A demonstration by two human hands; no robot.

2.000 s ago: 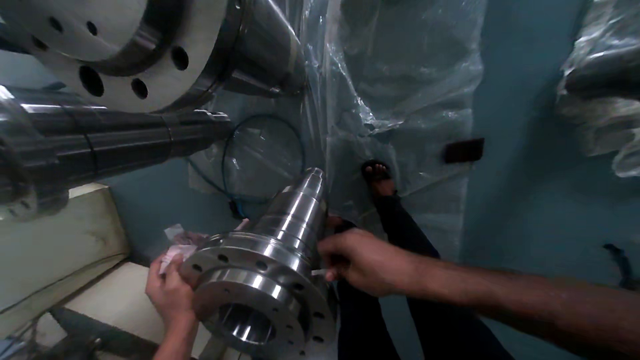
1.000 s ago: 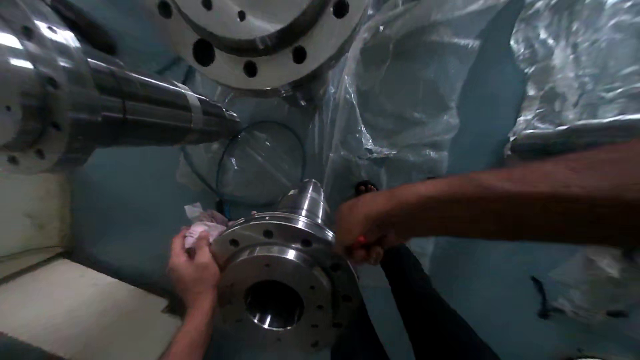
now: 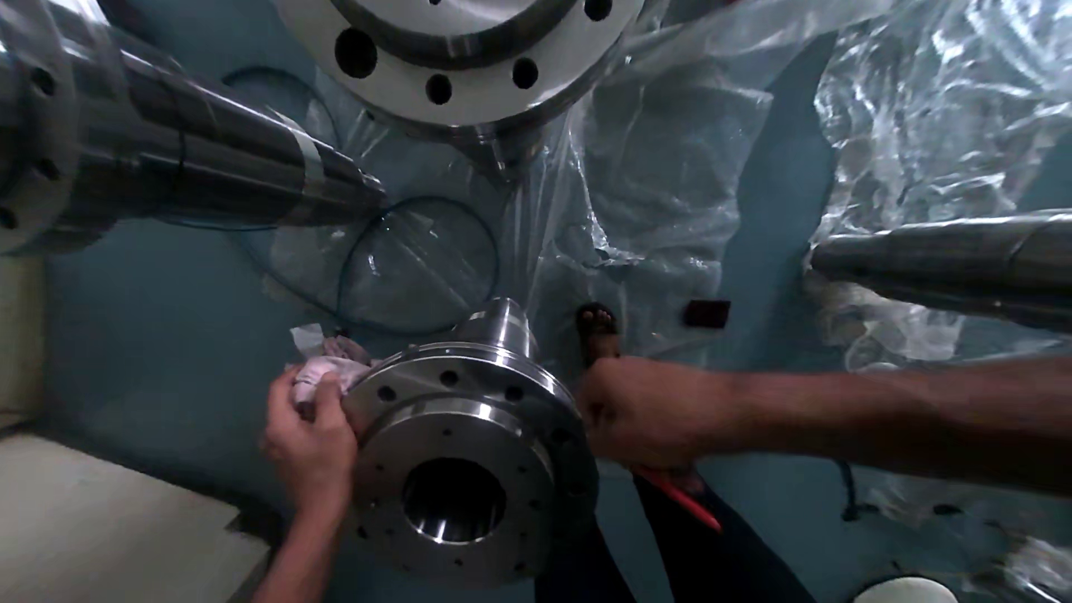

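A flanged steel spindle (image 3: 452,410) stands below me, its bored end face towards the camera. My left hand (image 3: 314,444) holds a crumpled pinkish cloth (image 3: 331,368) against the left rim of the flange. At the flange's right edge my right hand (image 3: 645,410) is closed on a thin red-handled tool (image 3: 682,498); the tool's other end is hidden by the hand and cannot be made out.
A larger flanged spindle (image 3: 469,92) is ahead, another dark steel spindle (image 3: 209,142) at left, and a tapered shaft (image 3: 946,260) at right. Plastic sheeting (image 3: 662,167) and a looped cable (image 3: 343,276) lie on the floor. A pale block (image 3: 109,519) is lower left.
The view has shifted. My right forearm has swung lower since one second ago, and more of the red handle shows below the hand. My left hand still holds the cloth at the flange.
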